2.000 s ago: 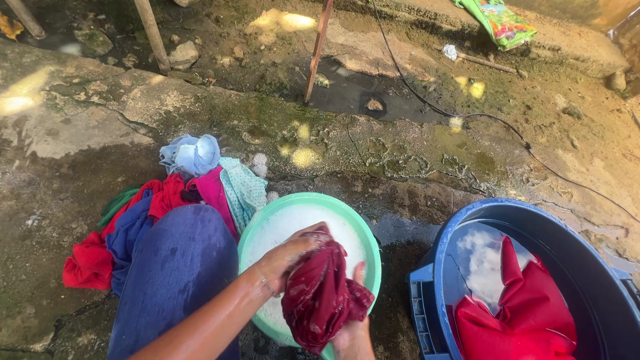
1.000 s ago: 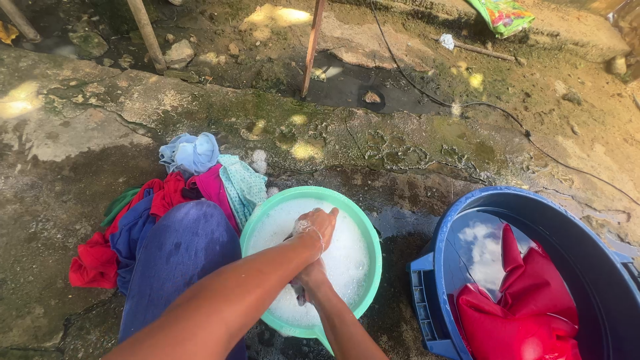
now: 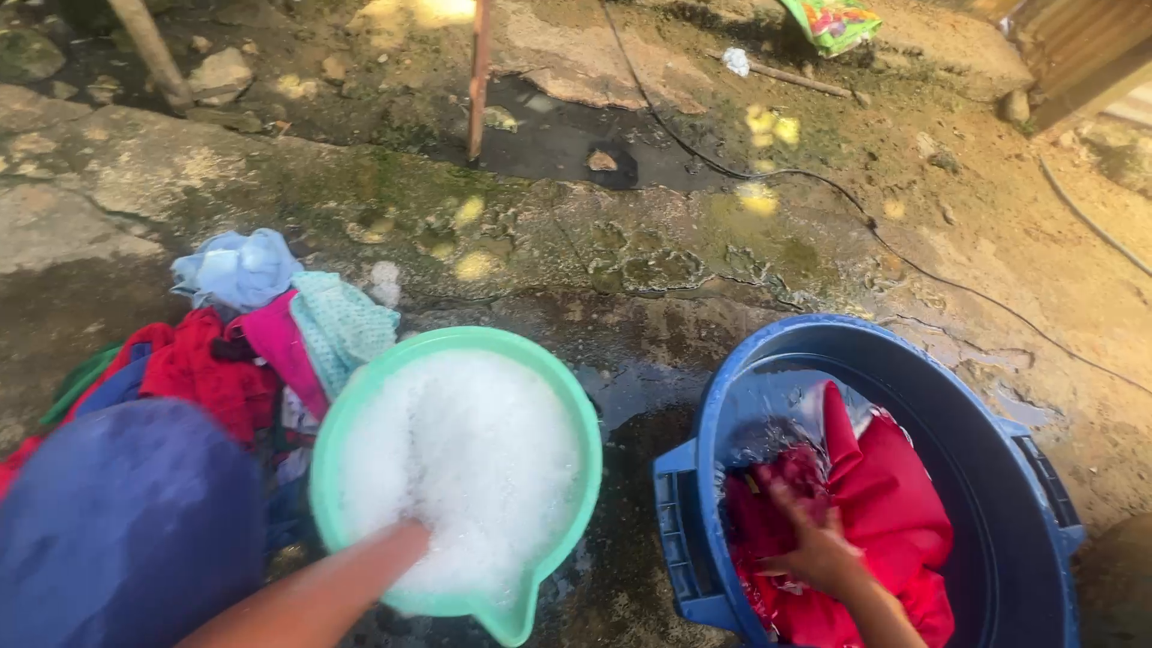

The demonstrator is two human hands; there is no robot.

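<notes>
My left hand is sunk under thick white suds in the mint-green plastic basin (image 3: 589, 459); only the wrist and forearm show, so what it touches is hidden. Over the large blue plastic tub (image 3: 936, 360) on the right, my right hand (image 3: 810, 544) has its fingers spread above a dark red cloth (image 3: 787, 477) in the water. Beside that cloth, a brighter red fabric (image 3: 886, 504) bulges out of the water under and around the hand.
A heap of clothes lies left of the basin, with a light blue garment (image 3: 238, 268), a teal dotted cloth (image 3: 342, 324) and a red one (image 3: 202, 373). My blue-clad knee (image 3: 135, 522) is at lower left. A black cable (image 3: 837, 184) crosses the rough ground.
Both hands were together at the basin; my right hand has moved right to the blue tub. The dark red cloth, held over the basin two seconds ago, now appears in the tub.
</notes>
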